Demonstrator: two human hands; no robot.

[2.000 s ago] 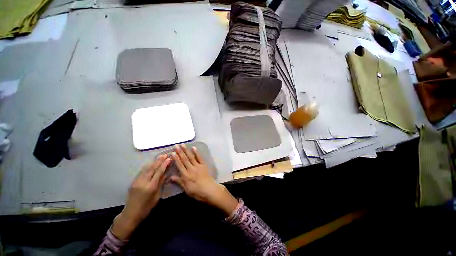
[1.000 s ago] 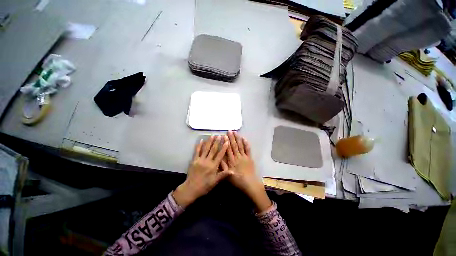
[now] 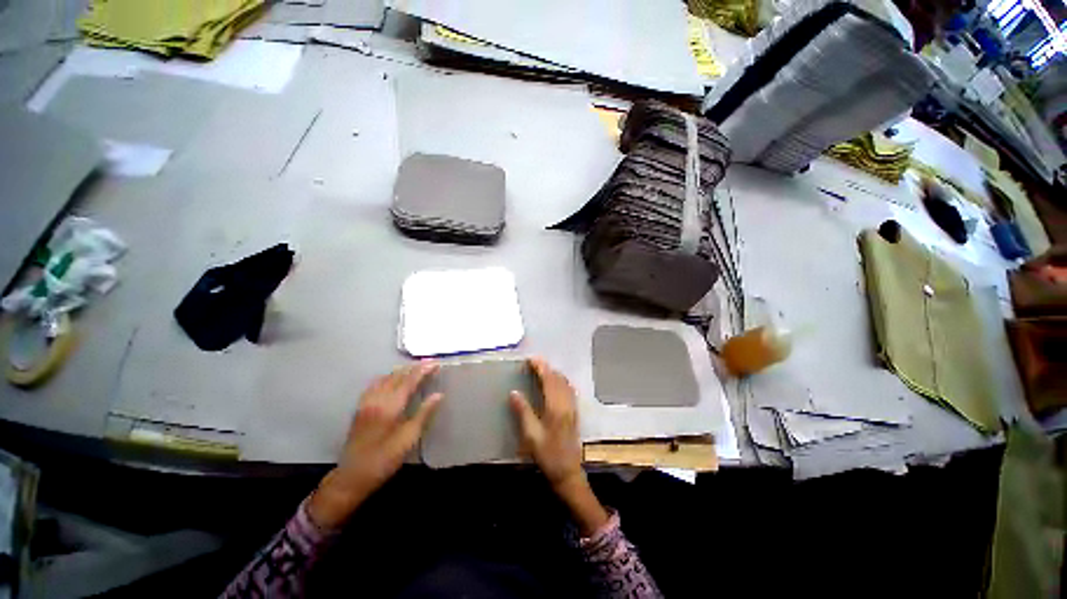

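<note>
A grey rounded lining piece (image 3: pixel 477 412) lies flat near the table's front edge, between my hands. My left hand (image 3: pixel 390 424) holds its left side and my right hand (image 3: pixel 548 421) its right side, thumbs on top. What lies under the piece is hidden. A bright white stiffener board (image 3: pixel 461 310) lies just behind it. A low stack of grey pieces (image 3: pixel 449 195) stands further back. Another grey piece (image 3: pixel 644 365) lies to the right on a pale card. The amber glue bottle (image 3: pixel 755 350) lies on its side right of that.
A tied bundle of grey pieces (image 3: pixel 655 217) leans behind the right card. A black cloth (image 3: pixel 238 296) and a tape roll (image 3: pixel 39 353) lie left. A tied board stack (image 3: pixel 819 88) stands back right. Khaki panels (image 3: pixel 933 322) and brown bags (image 3: pixel 1039 328) are far right.
My hands have moved apart from flat on top of the grey piece to its two sides, uncovering it. The camera view has shifted.
</note>
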